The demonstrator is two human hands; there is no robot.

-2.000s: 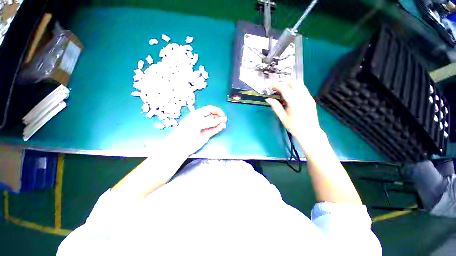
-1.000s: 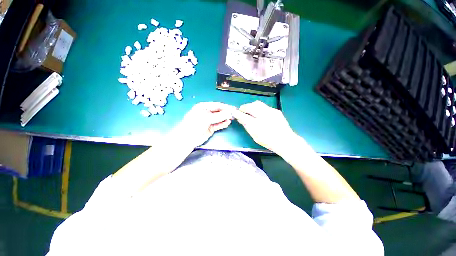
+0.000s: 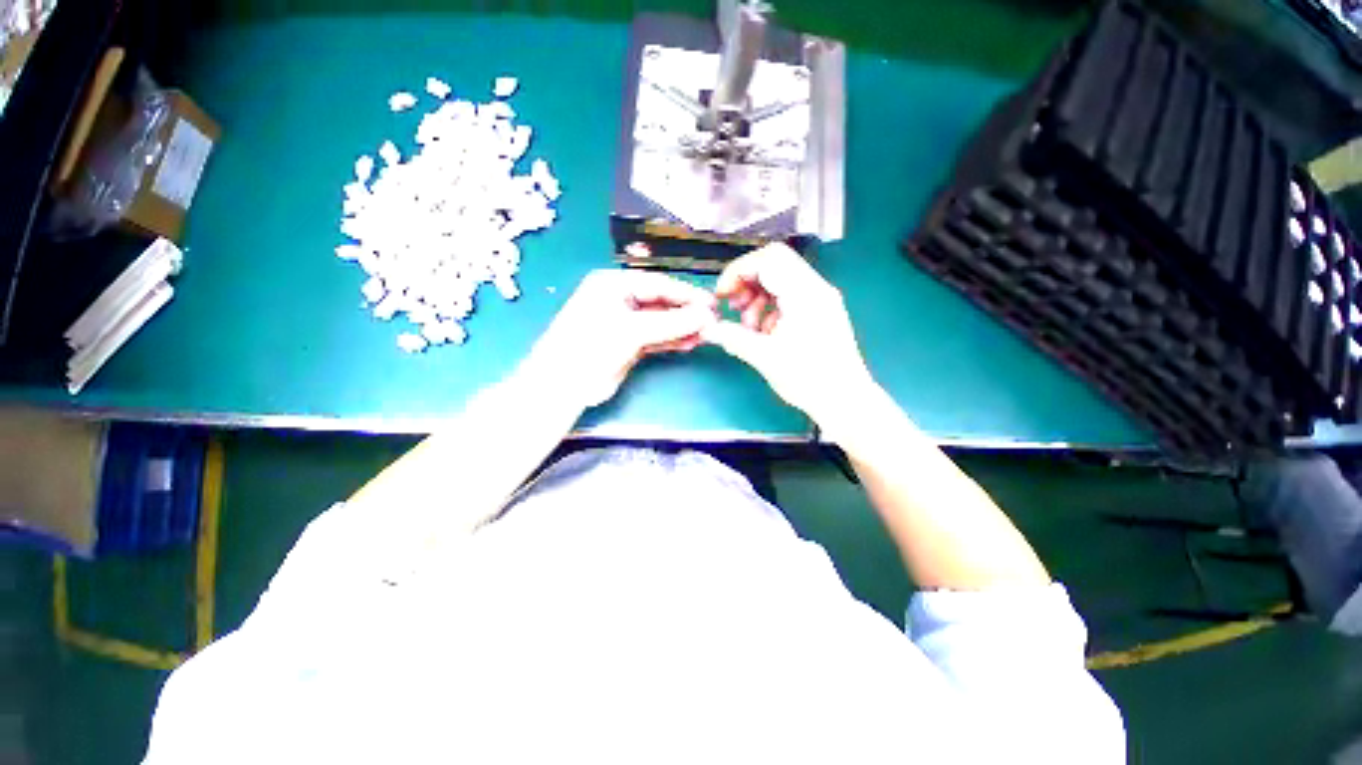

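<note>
My left hand [image 3: 616, 326] and my right hand [image 3: 784, 321] meet at the fingertips just in front of the bench fixture [image 3: 723, 150]. A small pale thing seems to be pinched between them; the fingers mostly hide it and its shape cannot be told. The fixture is a dark box with a silvery top, clamps and an upright metal arm. A loose pile of small white plastic parts [image 3: 445, 217] lies on the green mat to the left of the fixture.
Stacked black compartment trays [image 3: 1135, 239] stand at the right, with white parts in the top one. At the left are white strips [image 3: 124, 314], a small cardboard box [image 3: 172, 165] with clear plastic, and a large black bin [image 3: 33, 194]. A blue crate [image 3: 150, 486] is below the bench.
My right hand has left the fixture's front edge and come to my left hand. Both hands now meet slightly nearer the fixture than a second ago. The view has shifted a little.
</note>
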